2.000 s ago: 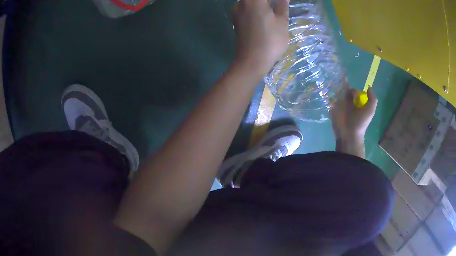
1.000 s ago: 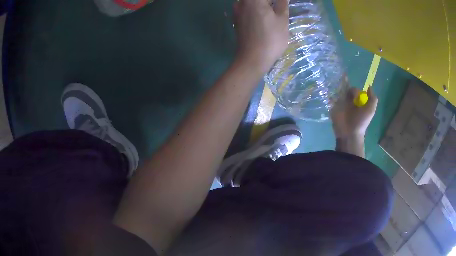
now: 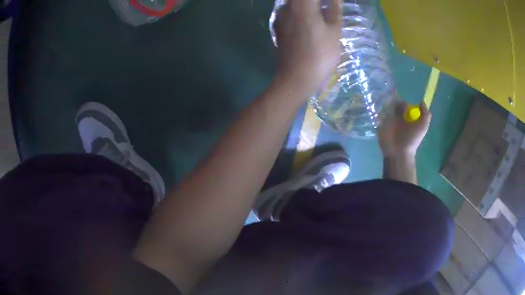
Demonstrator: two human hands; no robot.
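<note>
A clear ribbed jug (image 3: 360, 75) is at the top centre, its upper end cut off by the picture's edge. My left hand (image 3: 308, 43) reaches across from the lower left and grips the jug's upper part; its fingertips are partly cut off at the top edge. My right hand (image 3: 400, 129) is beside the jug's lower end, its fingers closed around a small yellow cap (image 3: 412, 114). Whether the right hand also touches the jug I cannot tell. The jug's mouth and anything under it are out of view.
Another clear container with a red part (image 3: 152, 7) is on the green floor (image 3: 190, 63) at the upper left. A yellow cabinet (image 3: 460, 40) fills the upper right. Cartons (image 3: 480, 150) are at the right. My shoes and dark-clothed knees are below.
The view has shifted slightly. My left hand shows a little lower and further right on the jug. My right hand still holds the yellow cap in nearly the same place.
</note>
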